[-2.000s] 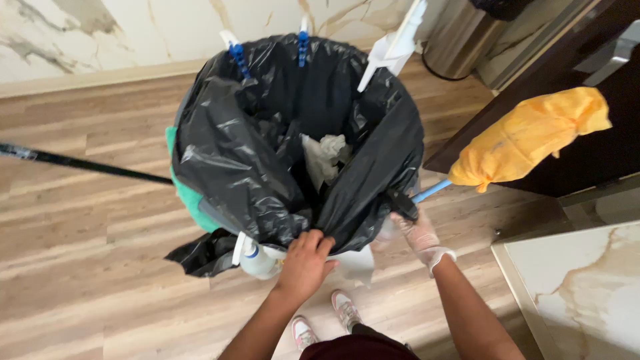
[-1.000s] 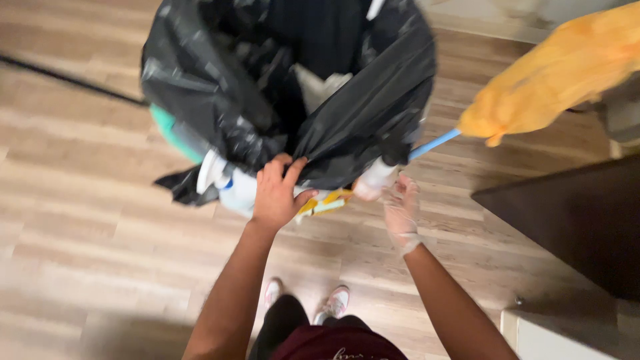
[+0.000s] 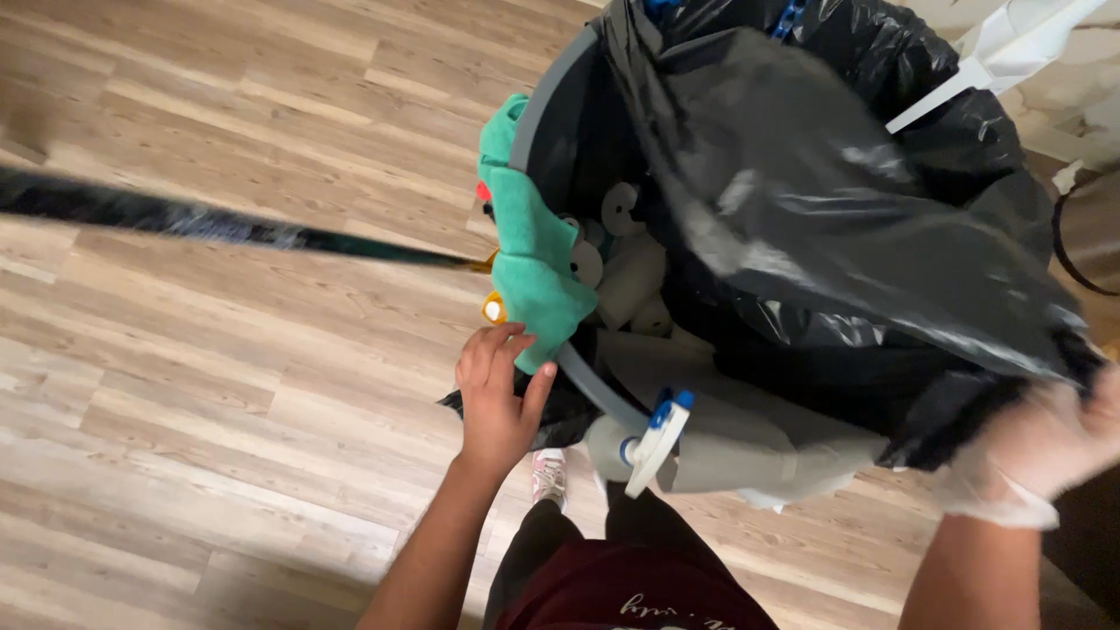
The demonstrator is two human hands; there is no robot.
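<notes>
A black plastic trash bag lines a round gray bin and is pulled aside on the left, uncovering white rolls inside. My right hand, in a clear glove, is closed on the bag's edge at the right. My bare left hand touches the lower end of a green cloth draped over the rim, fingers apart. A spray bottle with a white and blue trigger head hangs at the near rim beside hanging white paper or plastic.
A dark pole sticks out to the left of the bin. A white plastic tool stands at the far right rim. Blue clips sit on the far rim. My shoe is on the wood-look floor below the bin.
The bag's near left edge has been pulled off the rim toward the right, exposing the rolls. My left hand has let go of the bag and moved left to the green cloth.
</notes>
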